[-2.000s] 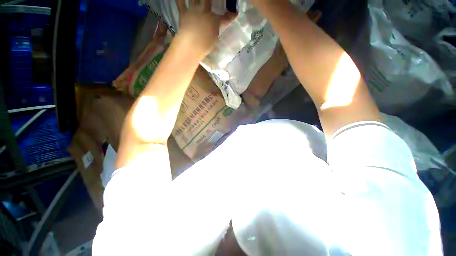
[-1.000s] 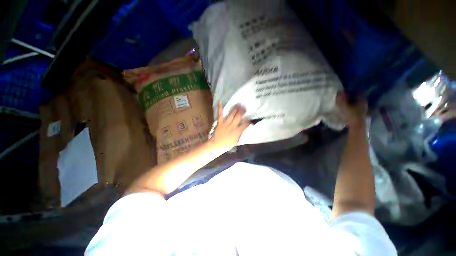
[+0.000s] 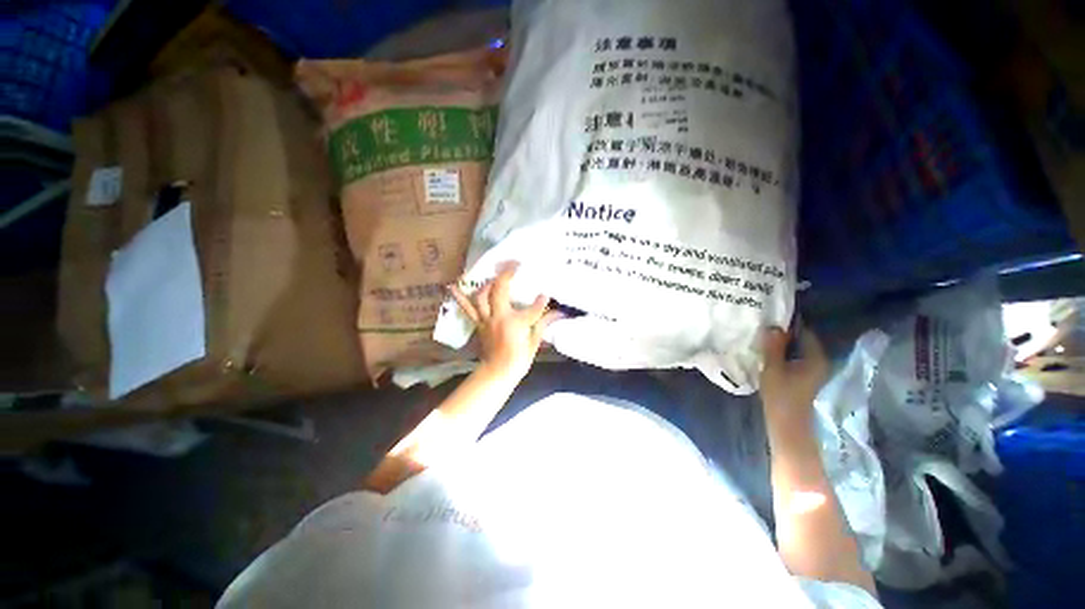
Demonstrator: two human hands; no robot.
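A full white resin sack (image 3: 678, 179) with black "Notice" print lies in front of me, beside a brown kraft resin bag (image 3: 416, 202) with a green band. My left hand (image 3: 512, 319) is at the sack's near left corner, fingers spread on its edge. My right hand (image 3: 795, 357) grips the sack's near right corner, its fingers partly hidden at the sack's side. A small dark thing shows near the right fingers; I cannot tell what it is.
A brown cardboard carton (image 3: 268, 226) with a white paper sheet (image 3: 155, 303) stands at the left. A crumpled white bag (image 3: 934, 416) lies low at the right. Blue crates (image 3: 916, 167) stand behind at the right, and more blue shows at the upper left.
The white sack has gone from crumpled under my hands to lying flat with its Notice side up. Since a second ago it sits straighter and lower in view, with both hands still at its near corners.
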